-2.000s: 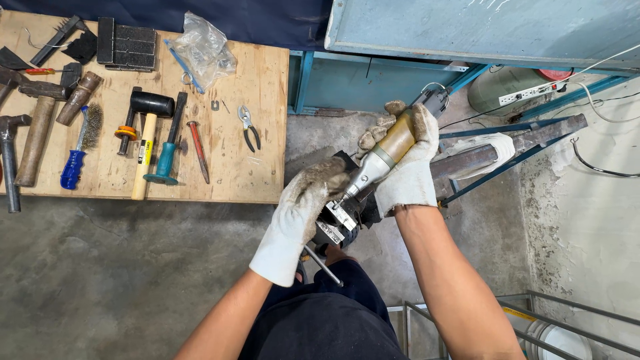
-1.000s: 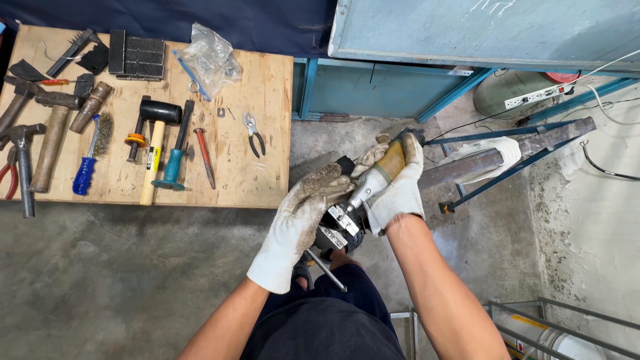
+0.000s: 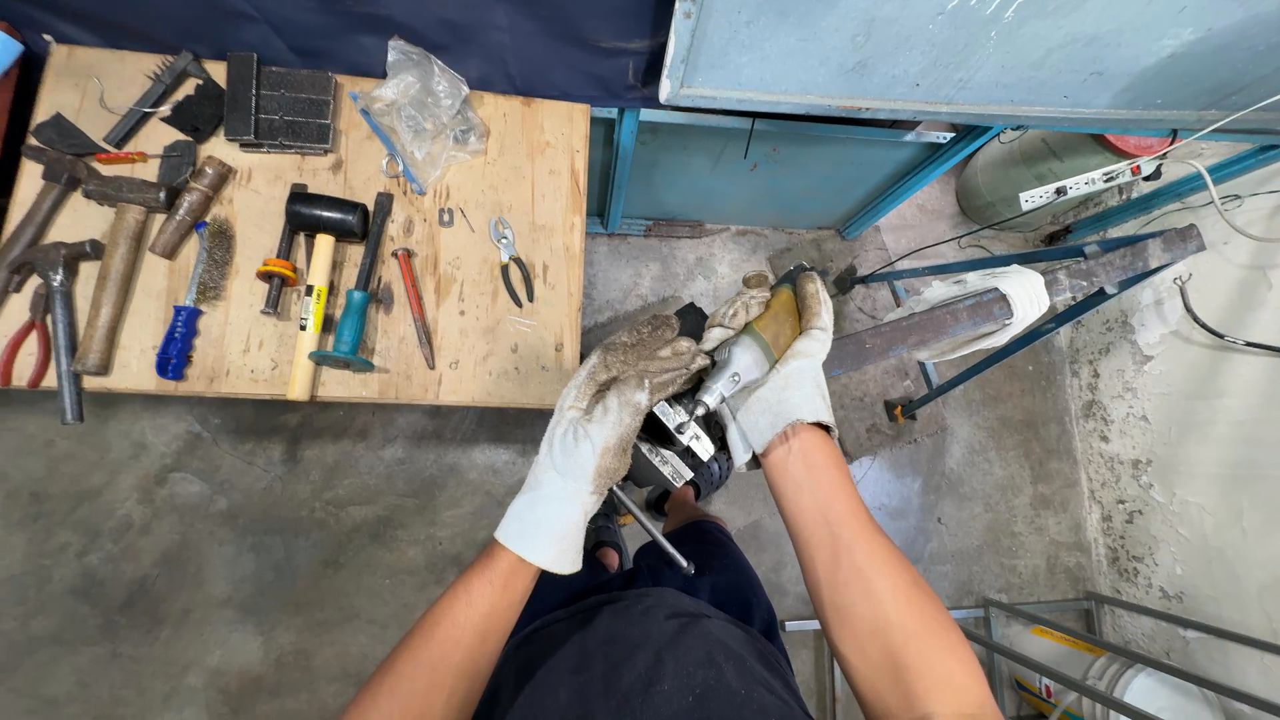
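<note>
In the head view, my right hand (image 3: 800, 370), in a leather work glove, grips a corded die grinder (image 3: 758, 345) with a silver nose and a yellowish body. Its tip points down to the left, at the metal jaws of a bench vise (image 3: 668, 462). My left hand (image 3: 625, 400), also gloved, lies over the vise, its fingertips close to the grinder's nose. Whether those fingers hold a workpiece is hidden. The vise's handle bar (image 3: 655, 530) slants down below my left glove.
A wooden workbench (image 3: 500, 370) at the left bears hammers, a wire brush (image 3: 190, 310), a black mallet (image 3: 327, 216), a chisel (image 3: 355, 300) and pliers (image 3: 512, 260). At the right, a metal beam (image 3: 920, 330) rests on a blue stand. The grinder's cord (image 3: 930, 245) runs to a power strip (image 3: 1080, 187).
My right hand and the grinder have shifted a little, and the grinder's nose sits lower over the vise. The view has moved slightly.
</note>
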